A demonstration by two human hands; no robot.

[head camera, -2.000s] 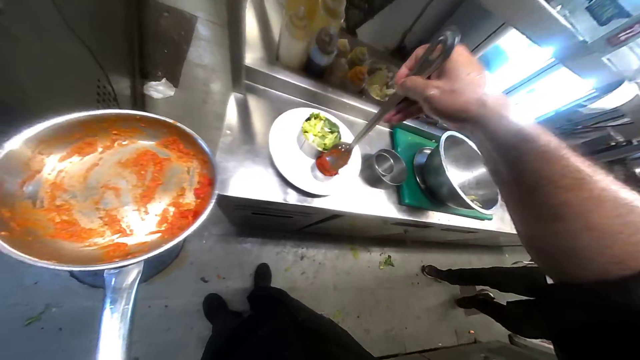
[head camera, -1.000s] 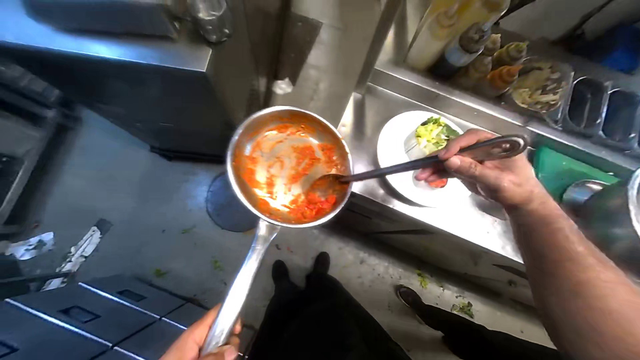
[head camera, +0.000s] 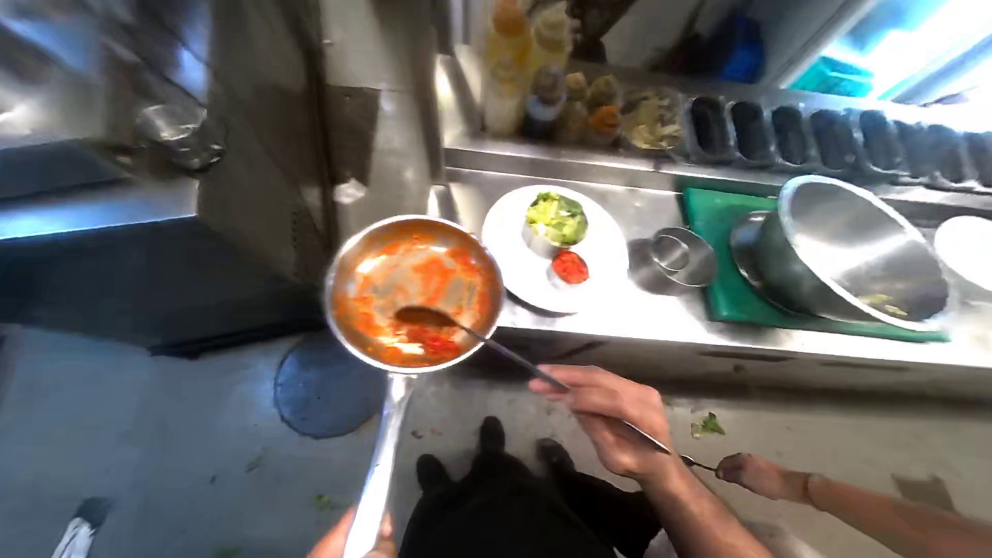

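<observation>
My left hand (head camera: 353, 535), at the bottom edge, grips the handle of a steel frying pan (head camera: 415, 291) smeared with red-orange sauce. My right hand (head camera: 612, 415) holds a long-handled metal spoon (head camera: 515, 356), whose bowl rests in the sauce at the pan's lower part. Right of the pan, a white plate (head camera: 504, 225) on the counter carries a ring or cup of chopped green salad (head camera: 556, 219) and a small cup of red food (head camera: 570, 267). Nested steel cups or rings (head camera: 682, 260) stand beside the plate.
A large steel bowl (head camera: 860, 252) sits tilted on a green cutting board (head camera: 705, 232). Behind the counter are squeeze bottles (head camera: 508, 70) and a row of metal inserts (head camera: 790, 136). Another person's hand (head camera: 756, 474) holds a utensil at lower right. A dark round lid-like object (head camera: 325, 387) lies below the pan.
My right hand has moved the spoon from the red food on the plate into the pan. Another person's hand has appeared at lower right.
</observation>
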